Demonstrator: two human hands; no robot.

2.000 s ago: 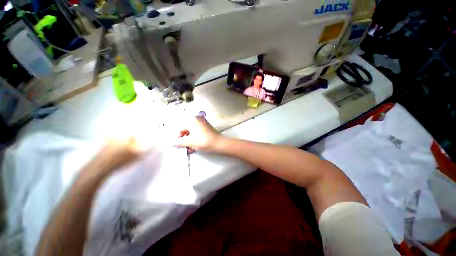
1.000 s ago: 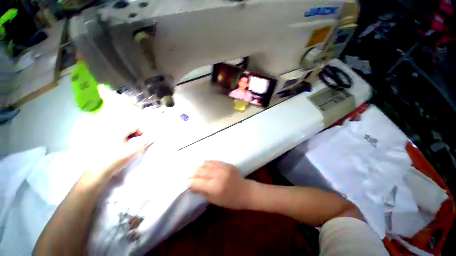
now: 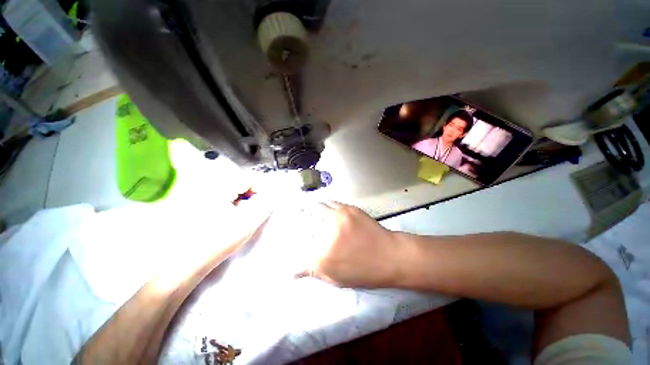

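A white garment piece (image 3: 235, 314) with a small brown and dark motif lies over the table's front edge below the sewing machine head (image 3: 214, 78). My right hand (image 3: 349, 246) rests on the cloth just in front of the presser foot area (image 3: 303, 164), fingers curled on the fabric. My left hand (image 3: 246, 232) is at the cloth left of it, its fingers washed out by the glare. The cloth edge and the needle point are lost in the bright light.
A lit smartphone (image 3: 456, 139) stands under the machine arm with a yellow pad (image 3: 432, 170). A bright green holder (image 3: 142, 153) is left of the needle. Black scissors (image 3: 618, 150) lie at the right. More white cloth (image 3: 35, 278) lies at the left.
My right hand has moved from the table's front edge up to the needle area. The view has moved closer to the machine head. The motif cloth still hangs at the front.
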